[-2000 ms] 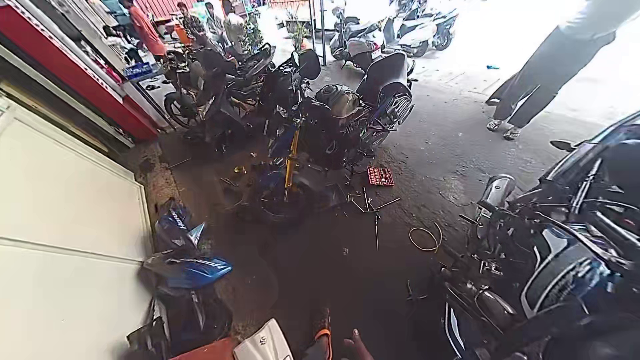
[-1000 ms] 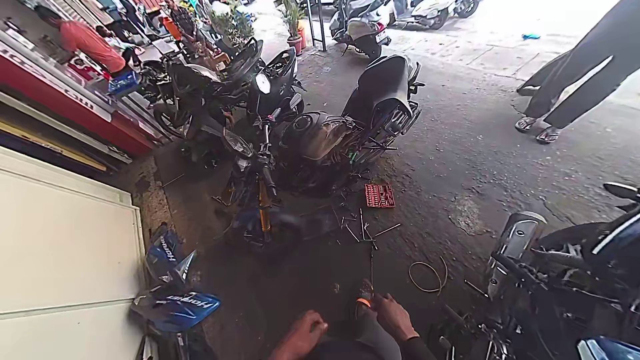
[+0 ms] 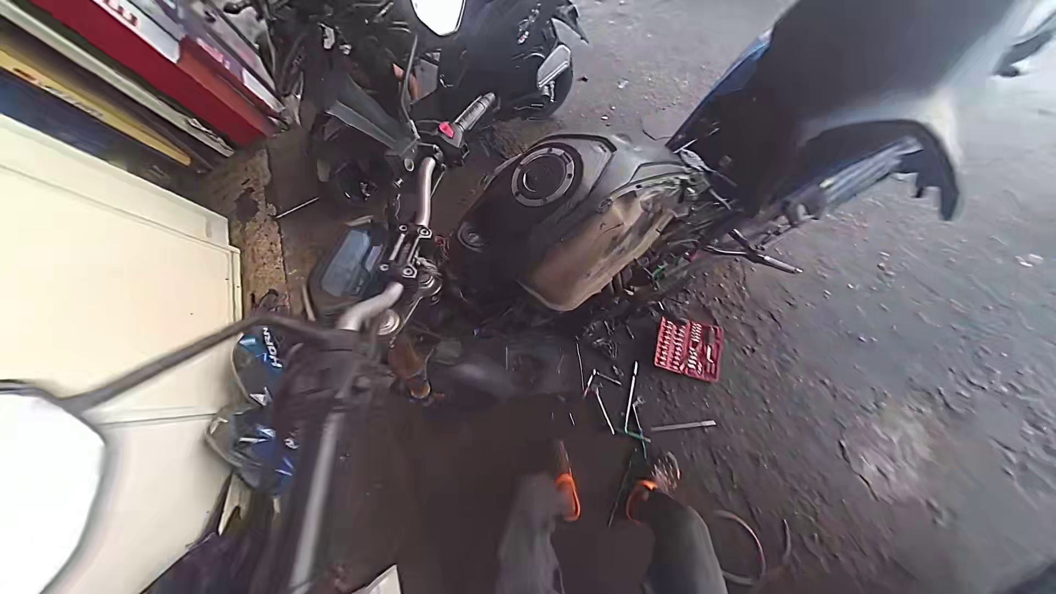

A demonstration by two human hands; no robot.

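Neither my left hand nor my right hand shows in the head view. Below me stands a motorcycle with a dark fuel tank (image 3: 577, 190), a raised seat (image 3: 866, 74) and a handlebar (image 3: 424, 194). A large mirror (image 3: 49, 495) on a long stem fills the lower left edge. My two feet, in orange-strapped footwear (image 3: 568, 495), are on the ground beside the front of the machine. Several metal hand tools (image 3: 632, 392) lie scattered just ahead of them. To their right is an open red socket set case (image 3: 689, 350) with rows of bits.
Blue and black fairing panels (image 3: 257, 363) lean near a cream panel (image 3: 115, 272) at left. Another motorcycle (image 3: 503, 62) stands close beyond the handlebar. A thin loop of cable or hose (image 3: 755, 544) lies right of my feet. Red shelving or boarding (image 3: 223, 91) borders the upper left.
Both hands, visible low in the view a second ago, are out of view. The view has moved much closer to the motorcycle. The standing person at right is no longer seen.
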